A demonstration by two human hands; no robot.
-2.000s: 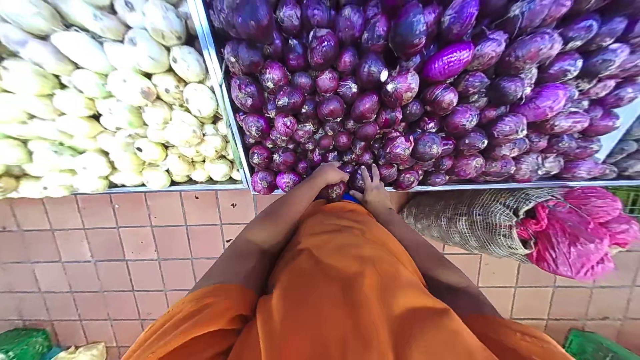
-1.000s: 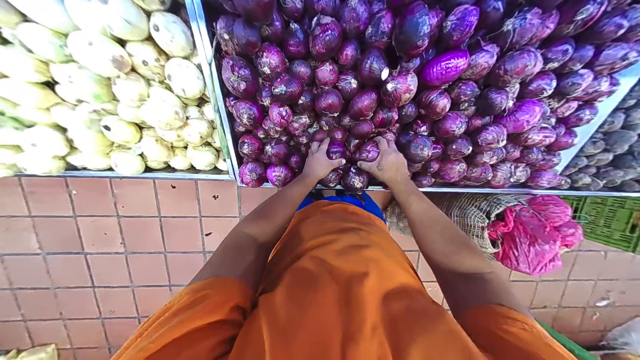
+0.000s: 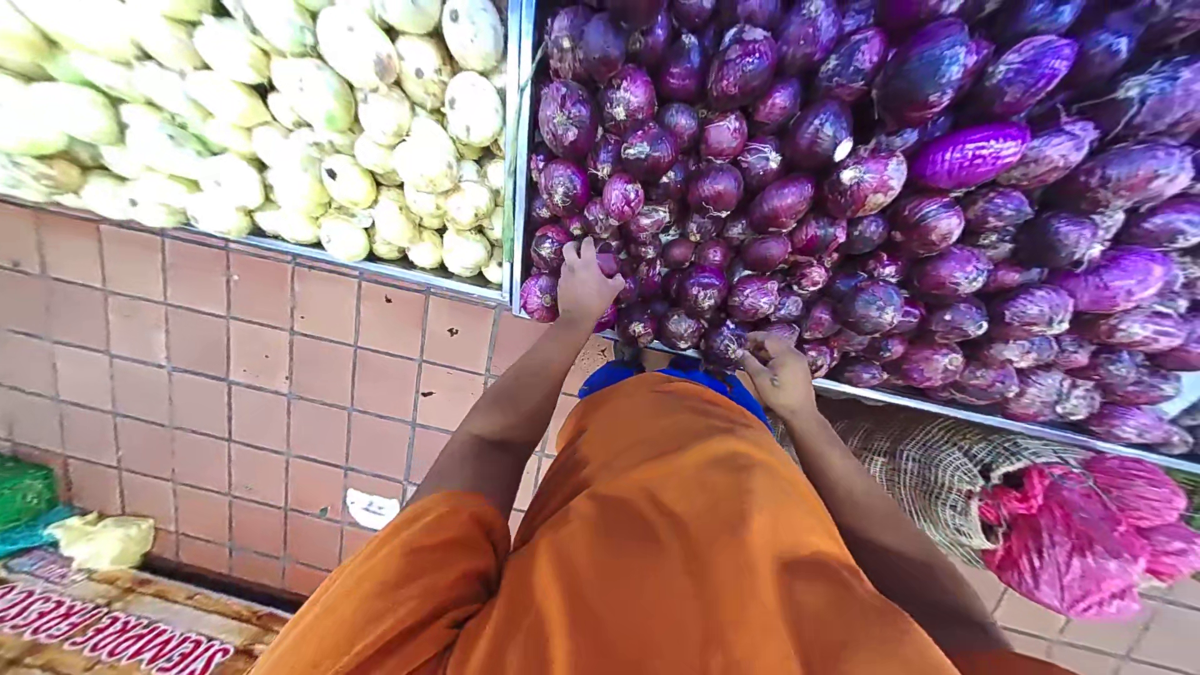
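Observation:
Red onions (image 3: 717,189) fill a display bin with a metal front edge. My left hand (image 3: 588,284) lies on small red onions near the bin's left front corner, its fingers spread; whether it grips one cannot be told. At the front edge, my right hand (image 3: 780,373) has its thumb and fingers at a dark red onion (image 3: 726,345); whether it holds that onion firmly is unclear. Several more small onions lie between the two hands.
Pale white onions (image 3: 349,181) fill the bin on the left, behind a metal divider (image 3: 517,150). A woven mesh sack (image 3: 923,469) and pink plastic bags (image 3: 1069,544) stand below right. A yellowish bag (image 3: 101,541) lies on the tiled floor, lower left.
My hands, close together on the onions one second ago, are now farther apart: the left toward the divider, the right along the front edge. The view has shifted and turned somewhat.

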